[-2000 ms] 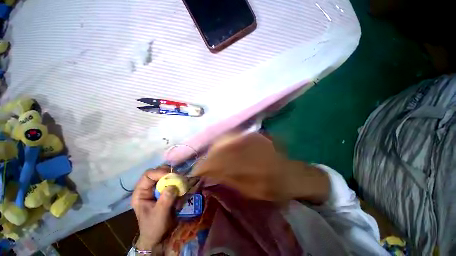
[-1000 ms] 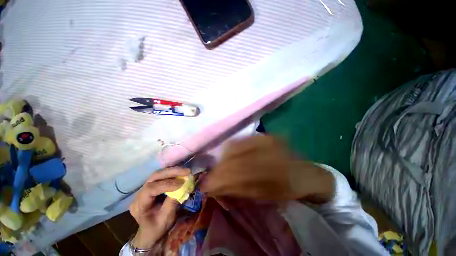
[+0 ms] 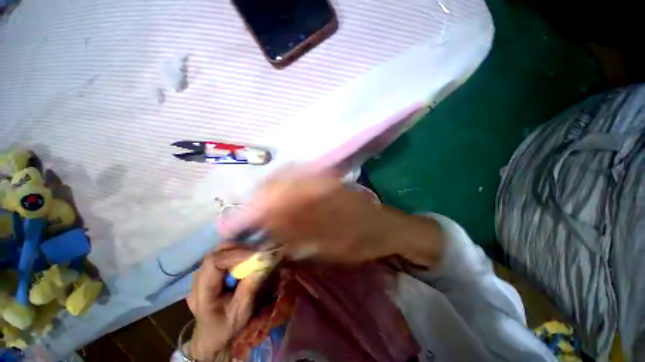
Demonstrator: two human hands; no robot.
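Observation:
My left hand holds a plush toy's yellow end between thumb and fingers at the table's front edge, with a bit of blue beneath it. My right hand is blurred, just above and right of the yellow end. Its fingertips are too blurred to show whether it holds a needle. A fine pale thread loops on the cloth left of my right hand. Thread snips with dark blades and a red, white and blue handle lie on the table beyond my hands.
A pile of blue-and-yellow plush toys lies at the table's left. A smartphone lies at the far side. Grey lint tufts are on the striped cloth. A grey striped cloth bundle stands at the right over the green floor.
My right hand has moved left and away from my body, over the table edge. The yellow end has been tilted in my left hand, and the blue tag no longer shows. The view has shifted slightly.

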